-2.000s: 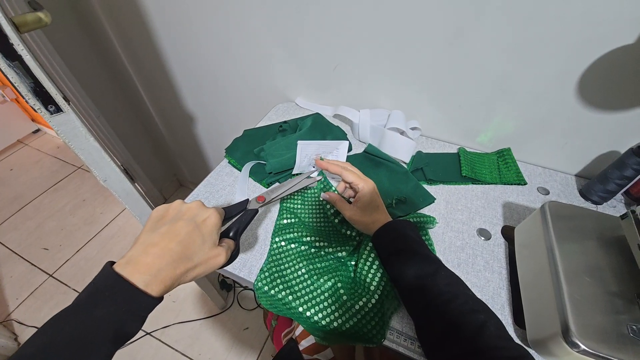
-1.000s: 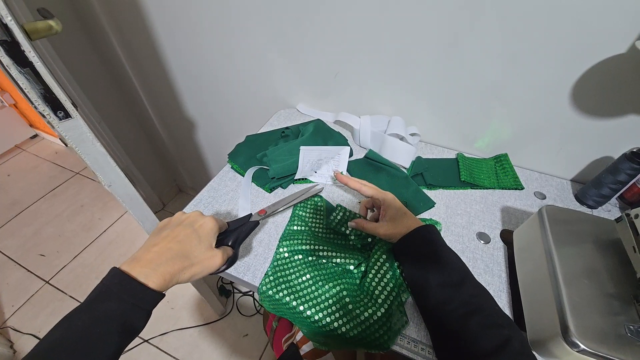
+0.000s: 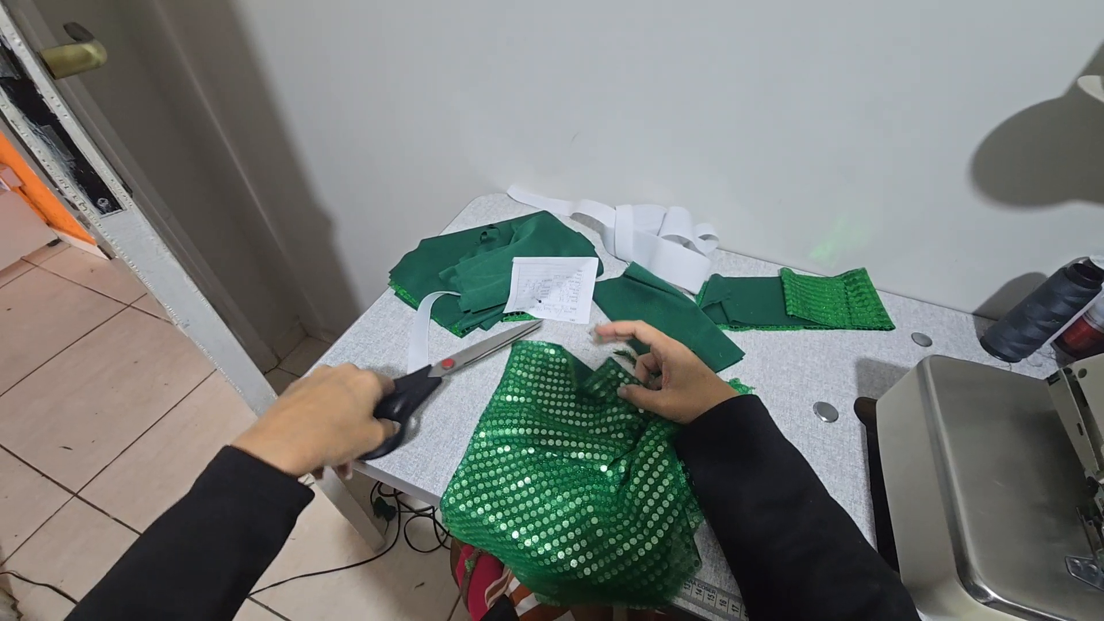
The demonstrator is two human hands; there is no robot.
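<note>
My left hand (image 3: 323, 418) grips the black handles of a pair of scissors (image 3: 457, 358) at the table's left edge, its blades pointing up and right with their tips just above the sequined cloth. Green sequined fabric (image 3: 573, 466) lies over the front edge of the table and hangs down. At its upper right, my right hand (image 3: 664, 371) pinches a folded bit of it between thumb and fingers, the index finger stretched out to the left. Beyond the blade tips, a small paper with writing (image 3: 553, 289) rests on dark green cloth pieces (image 3: 509, 259).
A coil of white elastic band (image 3: 660, 237) lies by the wall. More green cloth (image 3: 746, 302) is folded at the back right. A metal-cased machine (image 3: 966, 483) and a dark thread cone (image 3: 1044, 310) stand at right. A door (image 3: 147, 250) is at left; cables hang below the table.
The scissors have moved left and away from my right hand, whereas two seconds ago their blades reached its fingertips. My right hand has drawn back from the paper.
</note>
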